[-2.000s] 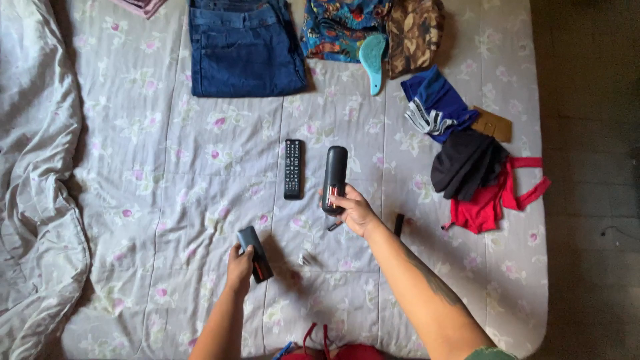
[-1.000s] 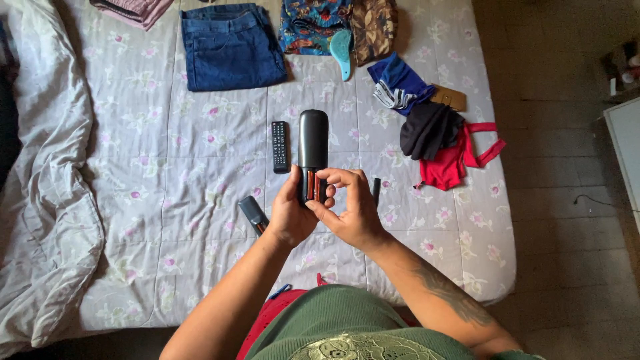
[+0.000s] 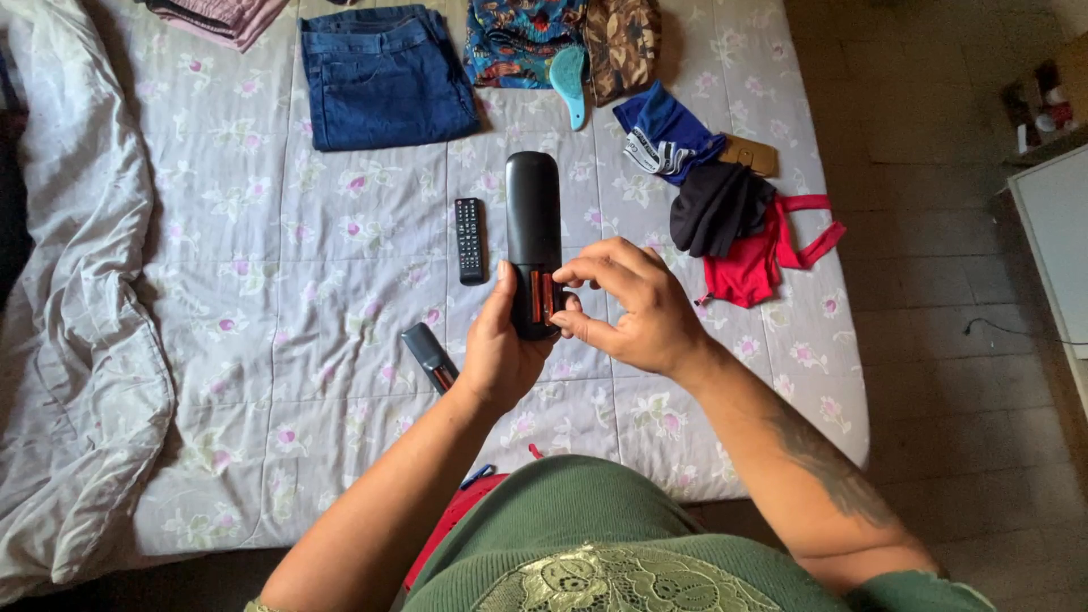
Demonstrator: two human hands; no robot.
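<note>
My left hand (image 3: 507, 348) holds a black remote control (image 3: 533, 212) face down by its lower end. Its battery compartment is uncovered and shows reddish batteries (image 3: 541, 296) side by side. The thumb and index fingertips of my right hand (image 3: 633, 306) touch the compartment's right side; whether they grip a battery I cannot tell. A second black remote (image 3: 469, 241), buttons up, lies on the bed just left of the held one. Another dark remote (image 3: 427, 348) lies beside my left wrist with a reddish battery showing, its lower end hidden by my forearm.
Folded jeans (image 3: 387, 81), patterned blue cloth (image 3: 523, 42), brown patterned cloth (image 3: 623, 47) and a light-blue hairbrush (image 3: 569, 81) lie at the back. Blue (image 3: 667, 127), black (image 3: 718, 208) and red (image 3: 748, 272) garments and a brown case (image 3: 750, 155) lie right. A rumpled sheet (image 3: 76, 340) covers the left.
Two seconds ago my left hand held the smaller dark remote and my right the large one. The smaller was let go, and my left hand took the large one. My right fingers now touch its compartment.
</note>
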